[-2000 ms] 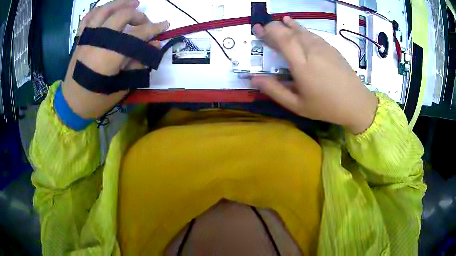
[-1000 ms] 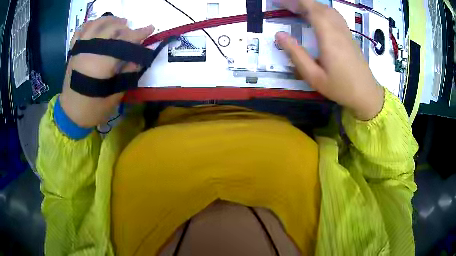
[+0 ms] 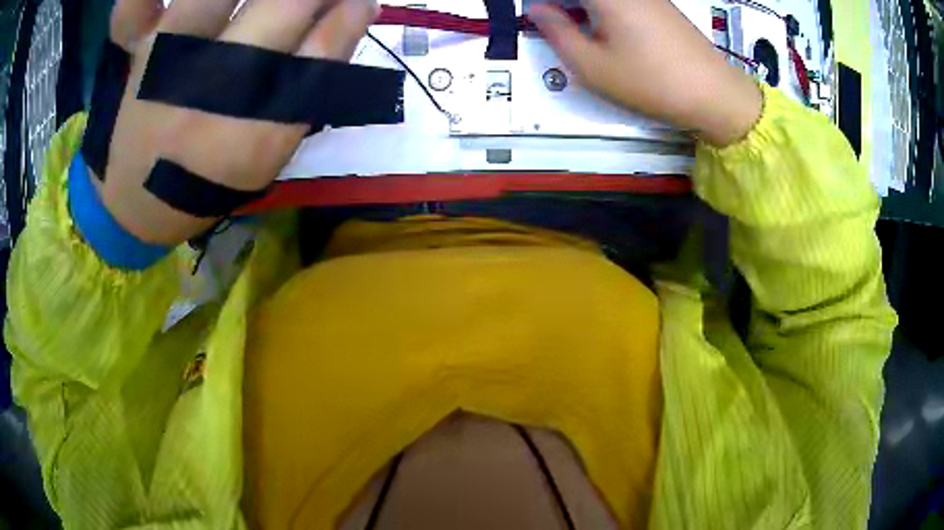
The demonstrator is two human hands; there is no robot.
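Note:
My left hand (image 3: 207, 114), back up, is over the white display back panel (image 3: 342, 157); the top edge cuts it off and its grip is hidden. Black tape strips (image 3: 264, 85) are stuck across it, and a blue wrist strap (image 3: 109, 230) is on the wrist. My right hand (image 3: 647, 64) is over the panel, its thumb near the red wire harness (image 3: 440, 19); its other fingers are cut off or hidden. A black tape strip (image 3: 502, 31) lies across the harness between my hands. A thin black cable (image 3: 404, 65) runs over the panel.
Red edging (image 3: 414, 190) runs along the panel's near edge, close to my body. A black oval part (image 3: 766, 57) is at the panel's right end. A yellow strip with a black piece (image 3: 849, 93) and pale sheets (image 3: 890, 104) lie further right. More sheets (image 3: 39, 93) are at left.
My left hand has come nearer and looks larger, and its upper tape strip now points right. My right hand has moved from the tape to the right along the harness. The panel appears shifted up and left.

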